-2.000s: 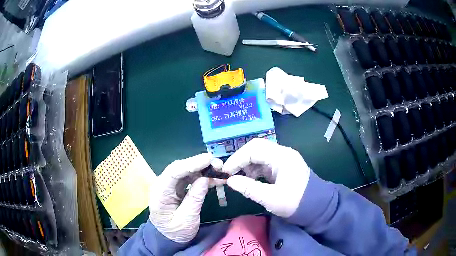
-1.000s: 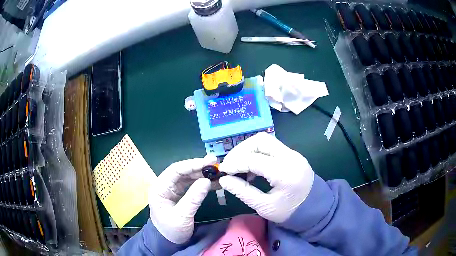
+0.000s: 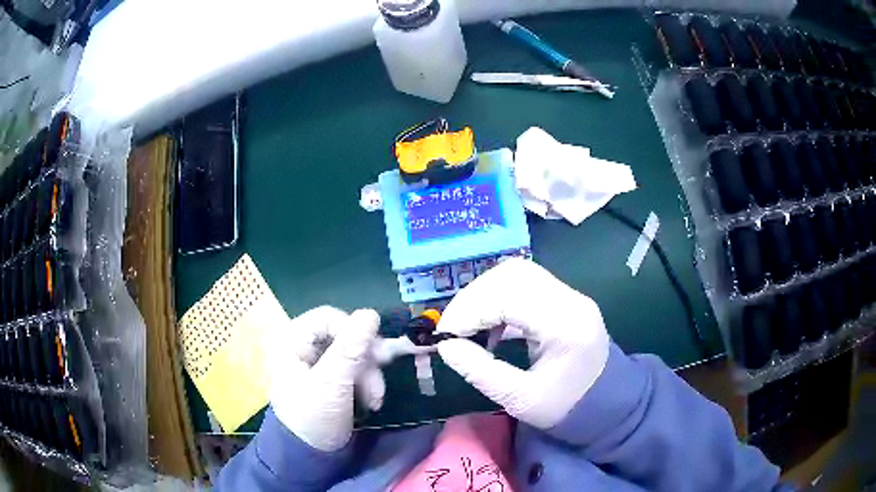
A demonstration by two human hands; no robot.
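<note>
My gloved right hand [image 3: 528, 336] pinches a small black and orange earbud [image 3: 425, 327] between thumb and fingertips, just below the tester. My gloved left hand [image 3: 327, 375] is to its left, fingers bent. A blurred white fingertip or glove end reaches from it towards the earbud; whether it touches or grips is unclear. The light blue earbud tester [image 3: 457, 254] shows a lit blue screen with white text. The yellow-orange and black test cradle [image 3: 435, 154] stands at its far edge.
Crumpled cloth [image 3: 571, 178] and black cable lie right of the tester. Blister trays of black cases flank the mat, right [image 3: 687, 226] and left [image 3: 108, 288]. Dotted label sheet [image 3: 231, 346], dark phone-like slab [image 3: 208, 178], dispenser bottle [image 3: 423, 53], blue pen [image 3: 538, 46].
My left hand has drawn back to the left from the earbud and its fingers have changed pose. My right hand stays at the earbud, which shows more orange at its top.
</note>
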